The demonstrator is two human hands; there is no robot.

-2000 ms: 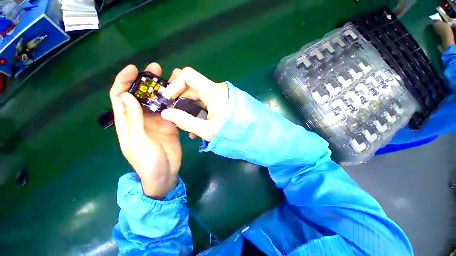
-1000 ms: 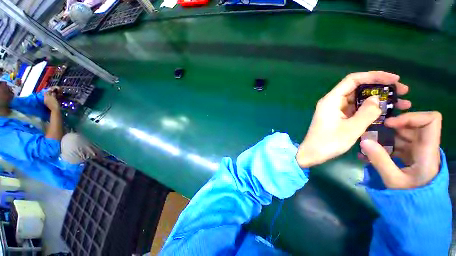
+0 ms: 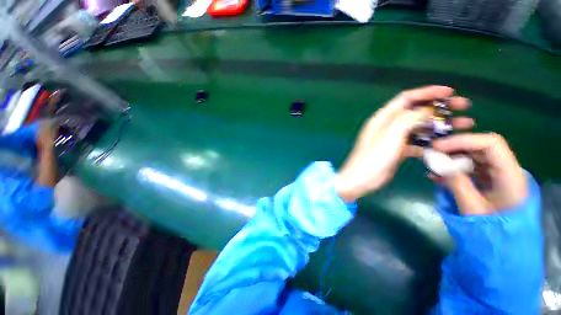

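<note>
The black device housing (image 3: pixel 438 123), with gold and light parts showing inside, is in my left hand (image 3: pixel 393 135) at the right of the view, held above the green bench (image 3: pixel 246 147). My right hand (image 3: pixel 486 172) is just below it and holds a white-faced module (image 3: pixel 448 163) at the housing's lower end. Both hands and the parts are blurred. Whether the module touches the housing cannot be told.
Two small black housings lie on the bench, one at centre (image 3: pixel 297 109) and one further left (image 3: pixel 202 96). Stacked black trays (image 3: pixel 117 264) and a cardboard box (image 3: pixel 195 271) are at lower left. Another person's sleeve (image 3: pixel 31 191) is far left. A red tray (image 3: pixel 228 6) is at the back.
The view has swung left since the oldest frame. Since one second ago, the module in my right hand has turned from dark to showing its white face, and the hands sit slightly further left in view.
</note>
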